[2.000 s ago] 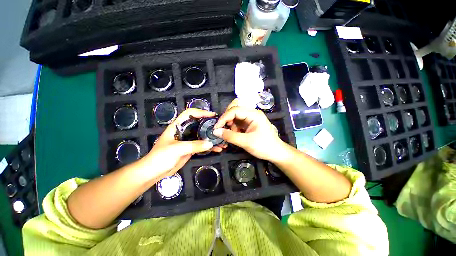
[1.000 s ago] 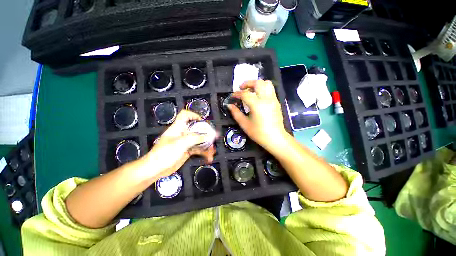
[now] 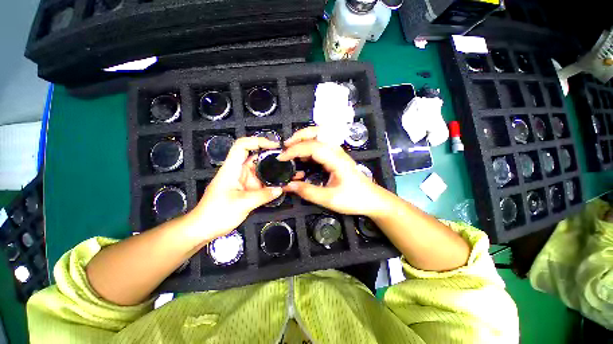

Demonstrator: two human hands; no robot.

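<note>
A round watch head with a black glassy face and bright metal rim is held face up above the middle of the black foam tray. My left hand grips its left side with thumb and fingers. My right hand touches its right edge with thumb and fingertips. Other round units sit in the tray's square pockets, some with dark faces and some showing a metallic side. The pockets below my hands are partly hidden.
A white wipe lies on the tray's upper right. A smartphone, crumpled wipes and a red-capped tube lie to the right. Another foam tray is beyond. Stacked trays and bottles stand behind. A person's sleeve shows lower right.
My right hand has come back from an upper right pocket to the unit in my left hand. The held unit now shows a dark face instead of bright glare.
</note>
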